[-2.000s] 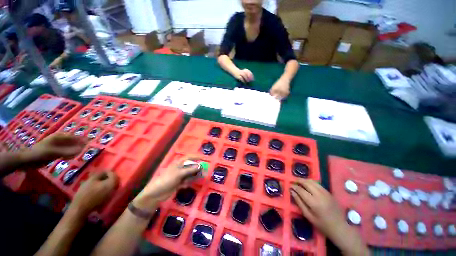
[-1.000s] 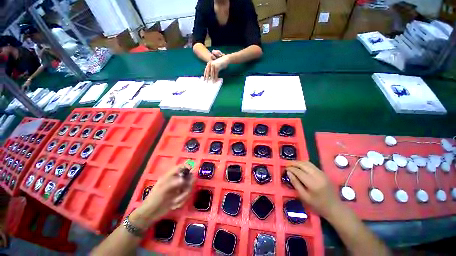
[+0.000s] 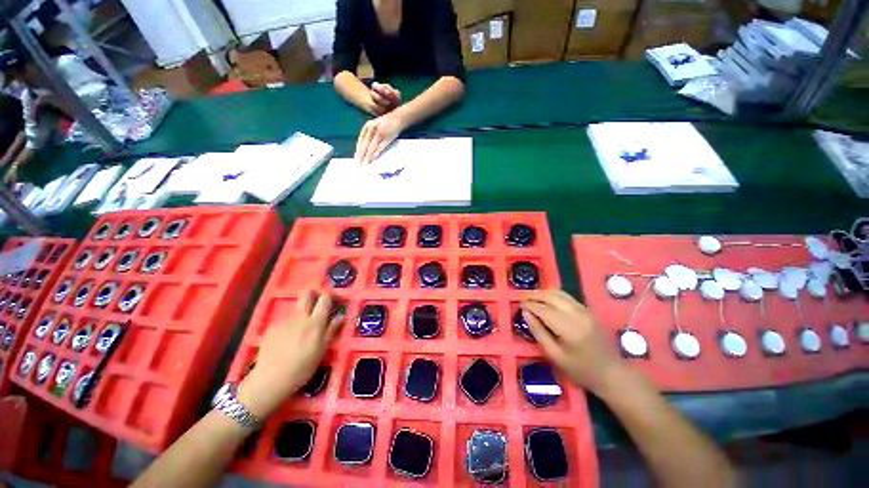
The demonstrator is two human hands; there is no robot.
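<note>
A red-pink foam tray lies in front of me. Its upper rows hold dark watches with round backs, its lower rows glossy black square faces. My left hand, with a metal bracelet, pinches a small dark watch head at the left of the third row; fingers partly hide it. My right hand has its fingertips on a watch head in the right column of the third row, partly hidden. One lower watch sits turned like a diamond.
A second foam tray with silver-rimmed watches is at left. A foam charging base with white pucks and cables is at right. Printed white boxes lie across the green bench. A person opposite has one hand on a box.
The view has shifted. The green-lit thing at my left fingers no longer shows; that hand is now lower over the tray. The neighbour's hands left the second tray. Boxes opposite have moved.
</note>
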